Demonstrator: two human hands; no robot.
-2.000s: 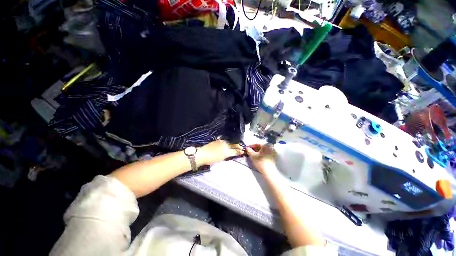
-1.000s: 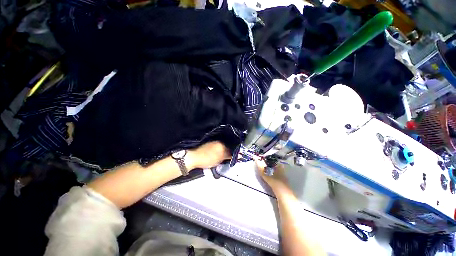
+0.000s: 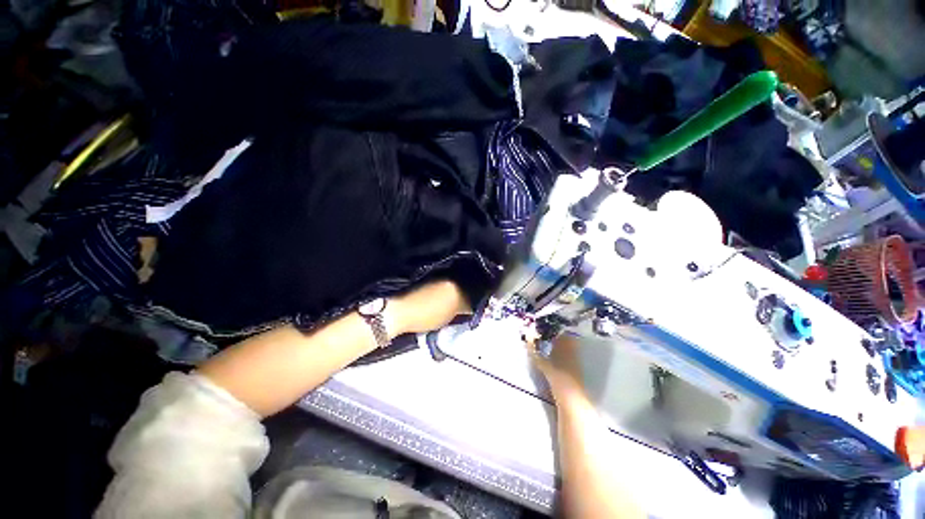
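Note:
The white sewing machine (image 3: 700,294) stands at the right, its needle end over the cloth edge. A plain dark piece (image 3: 304,223) lies heaped left of it, with a striped piece (image 3: 519,180) beside the machine head. My left hand (image 3: 438,307), with a watch on the wrist, lies at the near edge of the dark cloth; its fingers are hidden in the folds. My right hand (image 3: 548,350) is at the needle area, its fingers mostly hidden under the machine head, so its grip cannot be told. A narrow dark strip (image 3: 507,378) runs across the bed.
A green-handled tool (image 3: 710,122) sticks up at the machine's left end. Dark snips (image 3: 702,471) lie on the bed near the arm. The white table's ruler-marked edge (image 3: 426,443) is in front of me. More dark cloth (image 3: 751,182) lies behind the machine.
My view has moved closer to the machine. My left hand has shifted from beside my right hand to the cloth edge left of the needle. My right hand has moved further under the machine head.

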